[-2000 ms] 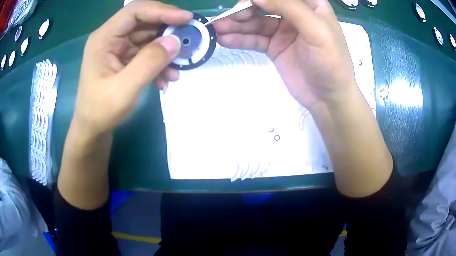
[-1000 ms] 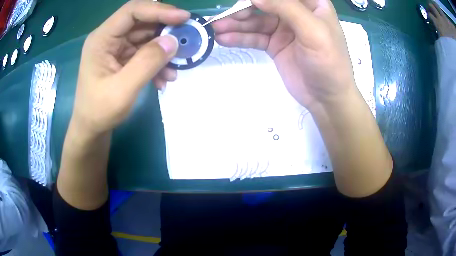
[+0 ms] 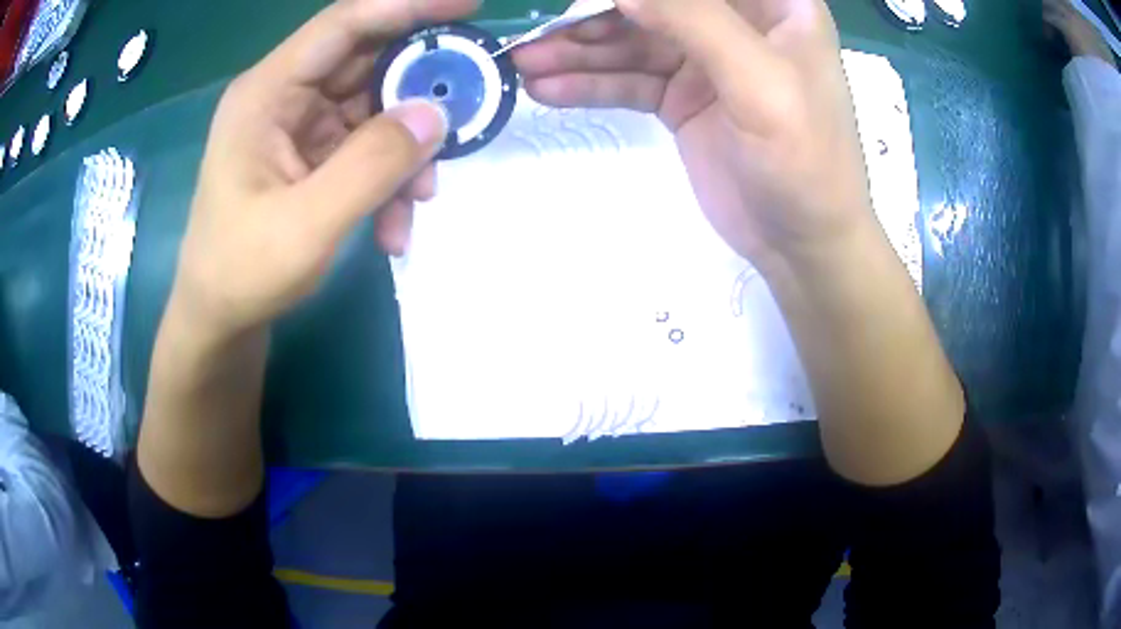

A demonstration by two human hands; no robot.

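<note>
My left hand (image 3: pixel 295 160) holds a black-rimmed round part (image 3: pixel 461 86) with a white ring and a grey-blue centre with a dark dot; the thumb lies on its face. My right hand (image 3: pixel 750 135) holds the tweezers (image 3: pixel 556 25) like a pen, their tip at the upper right rim of the part. Whether the tip touches it I cannot tell. The white backing sheet (image 3: pixel 541 320) lies below both hands, with faint crescents near its upper and lower edges and a few tiny rings.
A strip of arc pieces (image 3: pixel 102 301) lies at left on the green bench (image 3: pixel 332 393). Round parts (image 3: pixel 133 54) lie at the upper left, others at the upper right. A red bin (image 3: pixel 27 27) shows at the upper left corner. Another person's sleeve (image 3: pixel 1098 160) is at right, another (image 3: pixel 43 504) at lower left.
The round part has turned in my left hand and shifted slightly left; its dark gap moved from the bottom to the top. The far round parts moved right. A person's arm appeared at right.
</note>
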